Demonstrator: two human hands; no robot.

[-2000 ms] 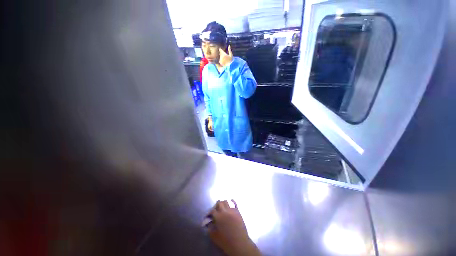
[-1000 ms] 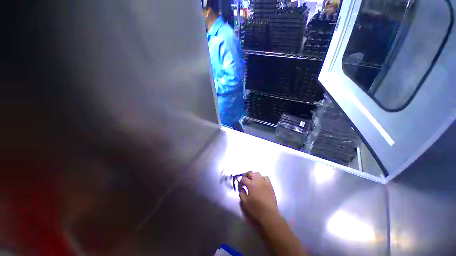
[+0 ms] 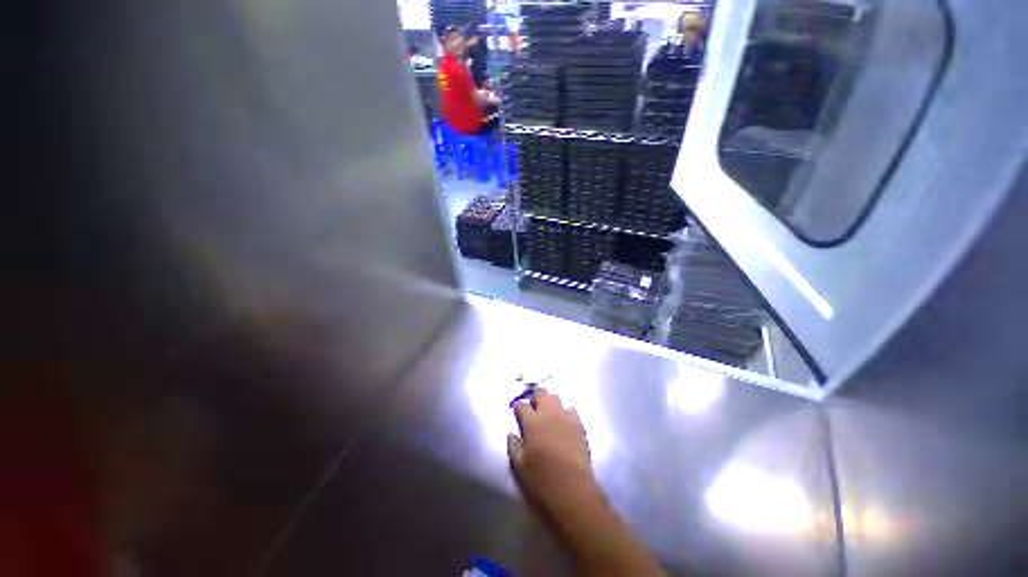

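Observation:
My right hand (image 3: 552,456) reaches in from the lower right over the steel floor of the pass box. Its fingertips are closed on the near edge of a small dish with dark crossed strips (image 3: 526,391). Glare and my fingers hide most of the dish, and I cannot see what is in it. A blue board corner, like a clipboard (image 3: 485,567), is cut off by the bottom edge. My left hand is out of the picture.
The steel floor (image 3: 665,462) has bright reflections. A steel wall (image 3: 304,192) stands at left. The pale door with a rounded window (image 3: 778,265) is open at right. Beyond are racks of stacked black trays (image 3: 575,180) and a seated person in red (image 3: 460,96).
The person in the blue coat has left the view. My right hand has moved further in than two seconds ago, with the dish now showing at its fingertips. The camera view has shifted.

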